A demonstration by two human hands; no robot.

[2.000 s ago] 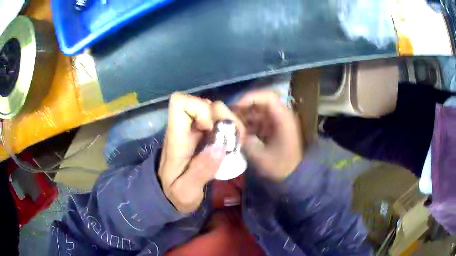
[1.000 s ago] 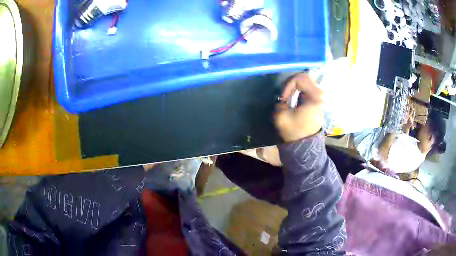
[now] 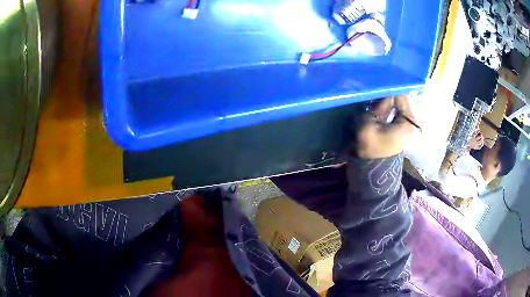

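Observation:
My right hand [image 3: 383, 130] is at the right end of the dark green mat [image 3: 232, 154], just below the near right corner of the blue plastic tray [image 3: 232, 119]. Its fingers are bent over something small and pale that blur hides, so I cannot tell if it is gripped. A screw-base housing [image 3: 372, 37] lies in the tray at the upper right, with red and black lead wires [image 3: 332, 55] ending in a white connector plug [image 3: 304, 58]. Another white plug [image 3: 190, 12] shows at the tray's top left. My left hand is not in view.
A round pale-rimmed device [image 3: 17, 98] stands at the left on orange covering [image 3: 64, 156]. A cardboard box [image 3: 296, 232] is below the bench edge. A person in white [image 3: 465, 174] sits at the far right, and purple cloth [image 3: 441, 238] lies beside my right sleeve.
The view has shifted, so the tray and my right hand sit further right in the picture. My right hand stays by the mat's right end, its fingers lower over the small item.

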